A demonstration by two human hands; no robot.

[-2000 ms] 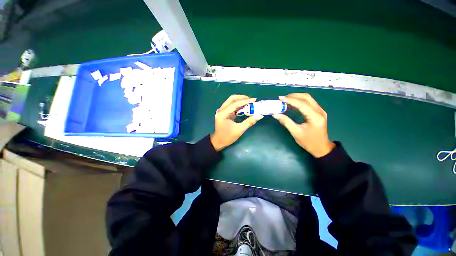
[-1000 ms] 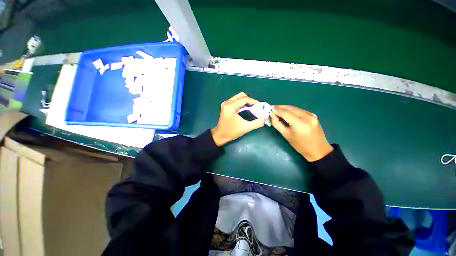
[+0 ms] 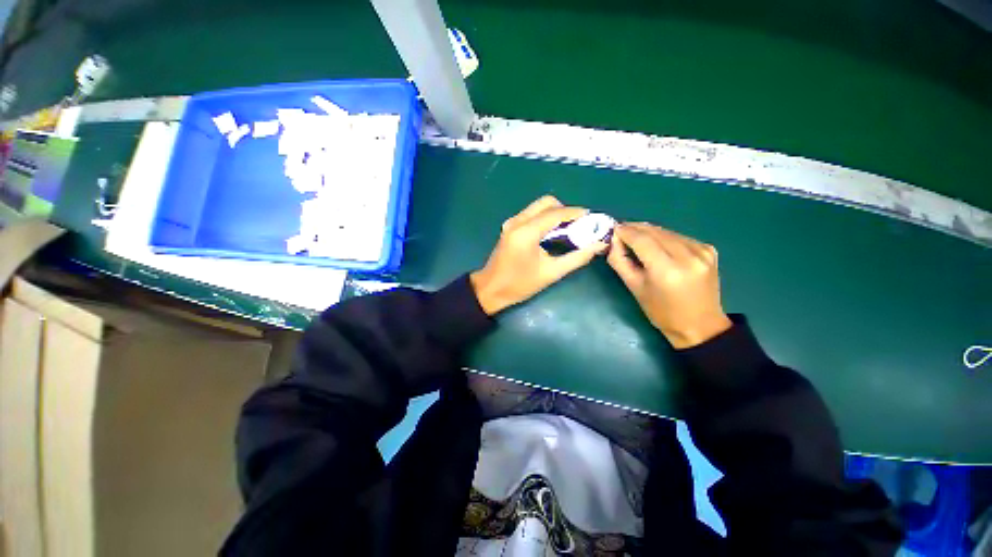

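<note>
A small white corded unit [image 3: 591,231] is held a little above the green bench [image 3: 544,337], in front of me. My left hand [image 3: 541,252] grips its left side between thumb and fingers. My right hand [image 3: 664,272] pinches its right end with the fingertips. The fingers hide much of the unit, and its cord cannot be made out. The blue parts bin [image 3: 403,207] stands at the left with small white pieces [image 3: 343,180] heaped mostly in its right half.
A white sheet [image 3: 294,285] lies under the bin. A white rail [image 3: 696,155] and upright post [image 3: 424,60] border the green conveyor [image 3: 653,65], which carries a white-and-blue unit [image 3: 463,52]. A brown carton [image 3: 174,424] is lower left. A cord loop [image 3: 977,356] lies at the right edge.
The unit was first held lengthwise between both hands, blue bands showing; it is now turned with its end showing and my fingers closer together. A unit beyond the post now shows right of it.
</note>
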